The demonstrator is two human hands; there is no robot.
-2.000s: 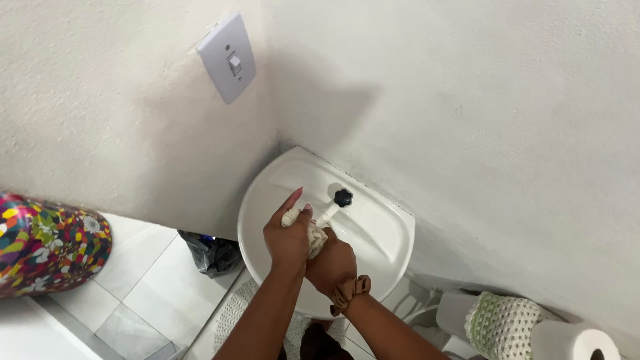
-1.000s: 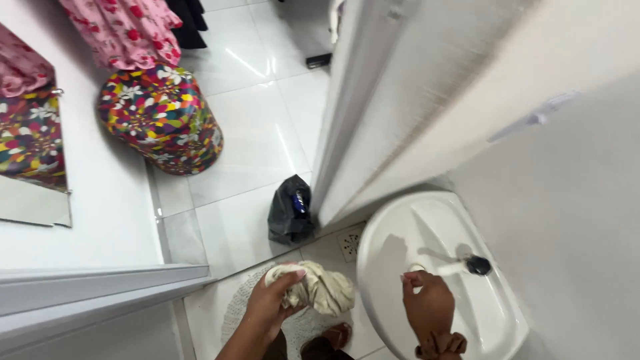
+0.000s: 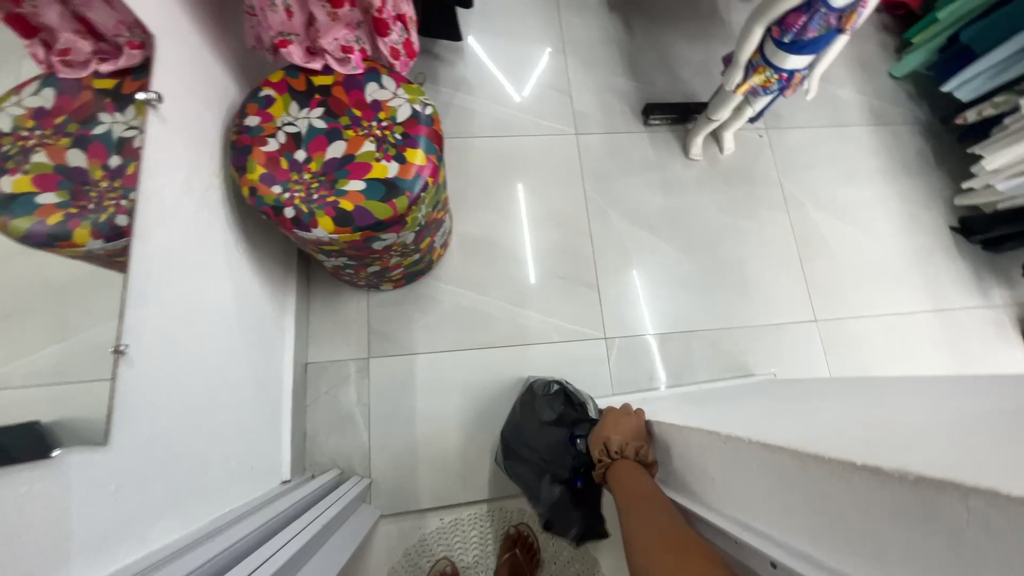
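My right hand point(image 3: 622, 432), with a brown scrunchie point(image 3: 624, 458) on its wrist, is at the near end of a white partition wall point(image 3: 752, 448). Its fingers are bent against or beside the wall's edge; whether they grip it cannot be told. Just left of the hand, and partly behind it, a black plastic bag point(image 3: 548, 448) with something blue in it is on the floor by the wall. My left hand is out of view.
A flower-patterned pouf point(image 3: 344, 160) stands by the left wall, below pink clothing point(image 3: 336, 32). A mirror point(image 3: 64, 320) hangs far left. A child-size mannequin point(image 3: 776, 72) and folded or hanging clothes point(image 3: 984, 72) are at the upper right. Sandalled feet are on a crocheted mat point(image 3: 480, 544).
The view has swung left, off the washbasin. My right hand has moved from over the basin to the wall's end. My left hand and the cream cloth it held have gone out of view.
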